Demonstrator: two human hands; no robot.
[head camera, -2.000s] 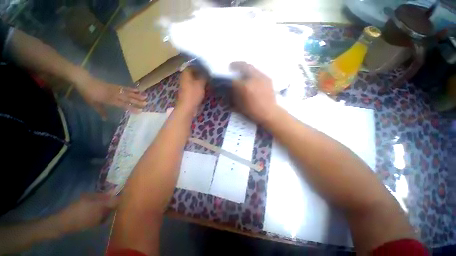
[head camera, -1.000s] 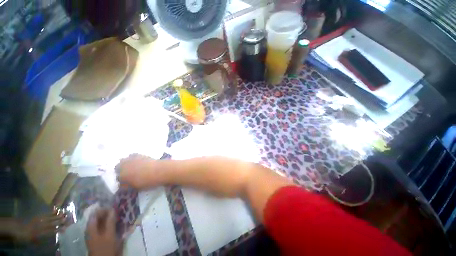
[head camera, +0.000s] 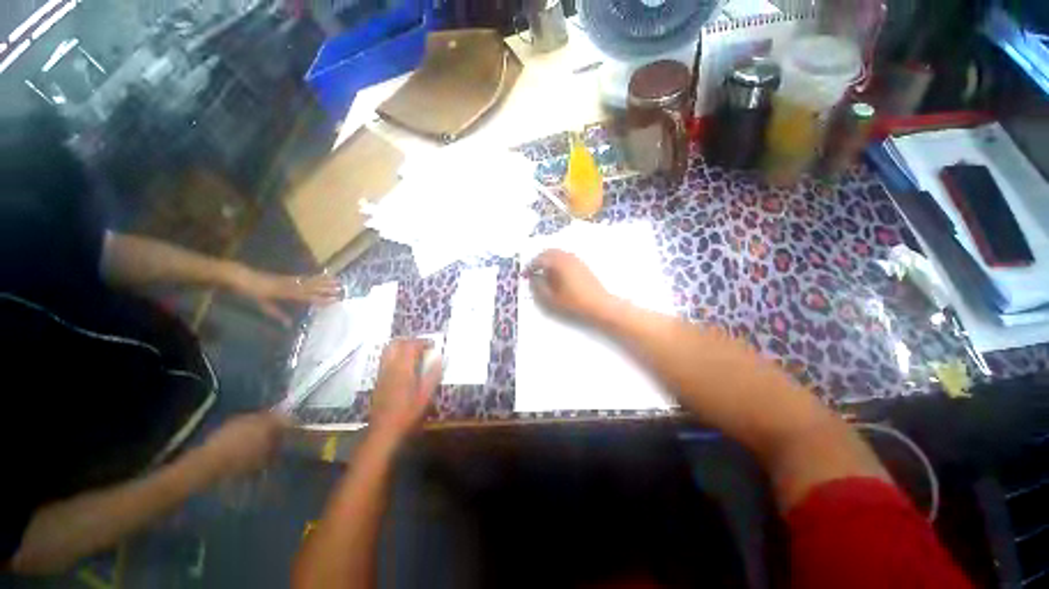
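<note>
A large white sheet (head camera: 592, 362) lies flat in front of me. My right hand (head camera: 561, 285) rests on its upper left part, fingers curled; a small dark spot shows at the fingertips, too blurred to name. My left hand (head camera: 403, 377) is over the desk's front edge area, its fingertips at a small pale slip (head camera: 431, 347); whether it grips the slip is unclear. A narrow printed slip (head camera: 469, 328) lies between my hands. Other written sheets (head camera: 328, 357) lie at the left. A glaring white paper heap (head camera: 460, 207) lies behind them.
A person's hand (head camera: 293, 290) rests at the desk's left edge; the other hand (head camera: 247, 443) holds a thin pale item. Behind are a kraft folder (head camera: 345, 190), brown case (head camera: 451, 86), blue bin (head camera: 366, 52), yellow-orange bottle (head camera: 583, 182), lidded jug (head camera: 659, 115), fan (head camera: 646, 17) and phone (head camera: 987, 215).
My right hand has moved from the bright paper heap onto the large sheet. My left hand remains near the slips. The view has shifted, showing more of the person at left.
</note>
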